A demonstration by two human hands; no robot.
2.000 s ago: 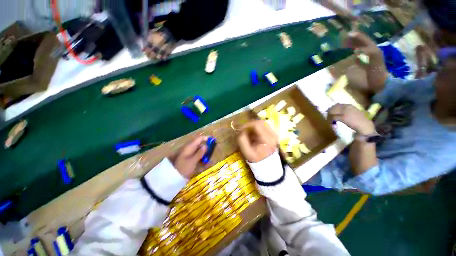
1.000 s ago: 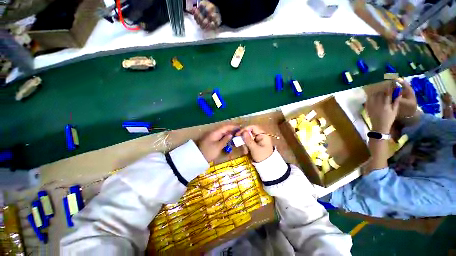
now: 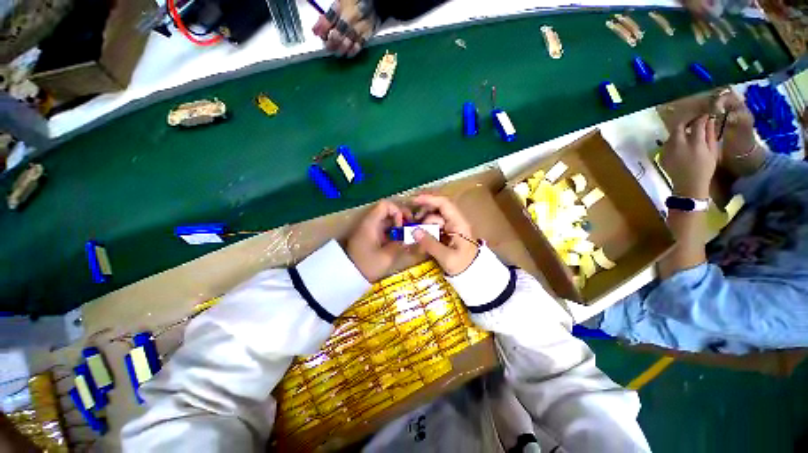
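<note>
A blue battery pack (image 3: 398,234) with a white adhesive piece (image 3: 422,233) on its face is held between both hands at the centre. My left hand (image 3: 378,241) grips its left end. My right hand (image 3: 450,234) holds its right end, with the thumb on the white piece. Thin wires (image 3: 464,238) trail to the right from under my right hand. Amber-wrapped packs (image 3: 381,354) lie in tight rows just below the hands, in a cardboard tray (image 3: 474,361).
A green conveyor (image 3: 257,168) carries blue packs (image 3: 324,180) and tan assemblies (image 3: 197,112). An open carton (image 3: 633,208) with pale yellow pieces (image 3: 563,217) is at right. Labelled blue packs (image 3: 142,364) lie at lower left. A neighbour's hands (image 3: 695,155) are at right.
Two seconds ago my hands were apart; they came together on the pack. Since one second ago the white piece lies flatter along the pack. The view has shifted a little.
</note>
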